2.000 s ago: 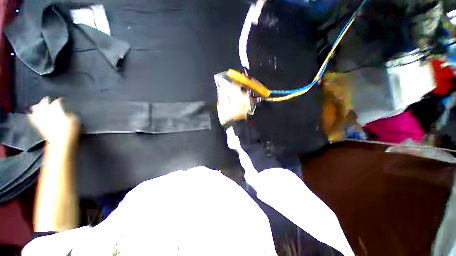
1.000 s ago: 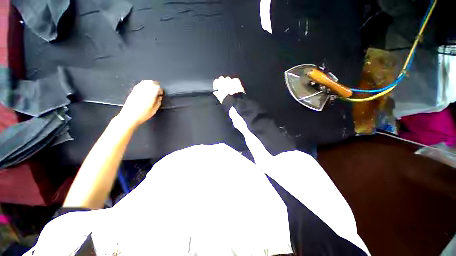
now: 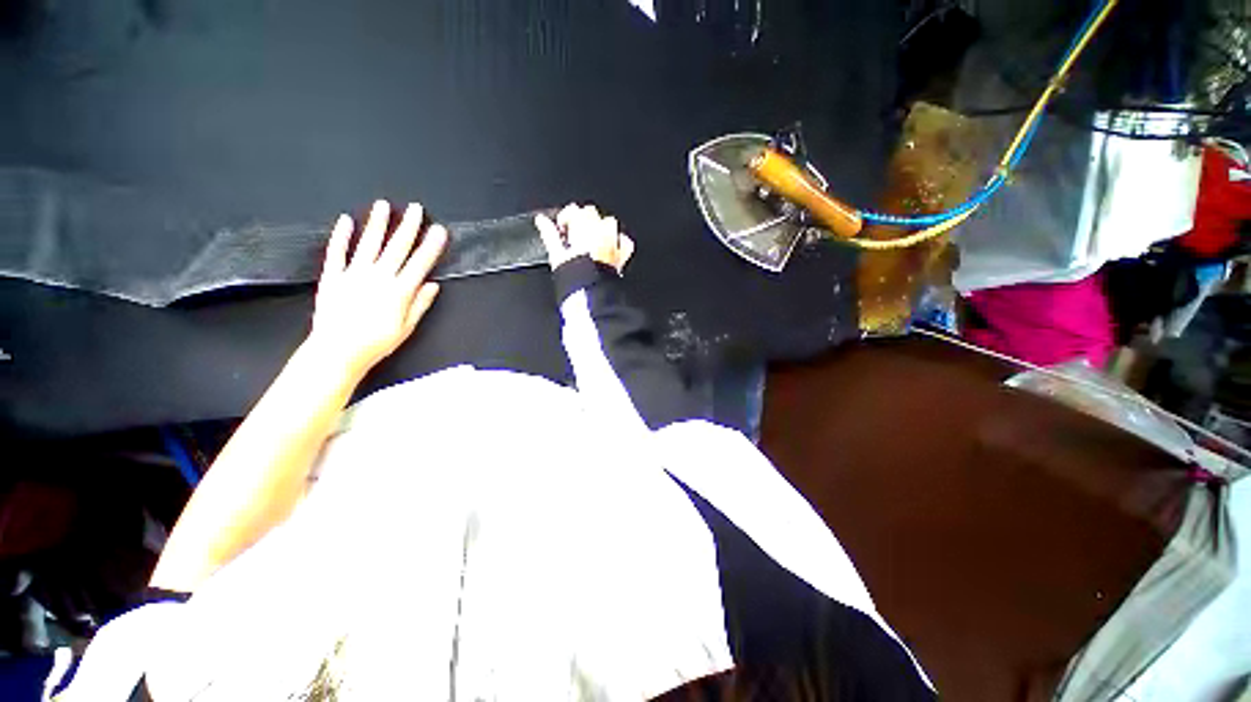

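Observation:
A long dark waistband strip (image 3: 261,261) lies across the black table, with a pale lower edge line. My left hand (image 3: 377,281) rests flat on the strip with its fingers spread. My right hand (image 3: 586,236) is closed on the strip's right end. The steam iron (image 3: 761,199) stands on the black table to the right of my right hand, touched by neither hand. Its orange-brown handle faces up, with a blue and a yellow line running from it.
A yellow-brown stained patch (image 3: 906,220) lies right of the iron. A brown board (image 3: 988,507) is at the lower right. Pink cloth (image 3: 1050,322), a white item (image 3: 1136,178) and red cloth (image 3: 1217,206) are beyond at the right.
My left hand has opened and now lies flat on the strip. My right hand stays at the strip's right end. The view has shifted, and the bundle at the left is out of view.

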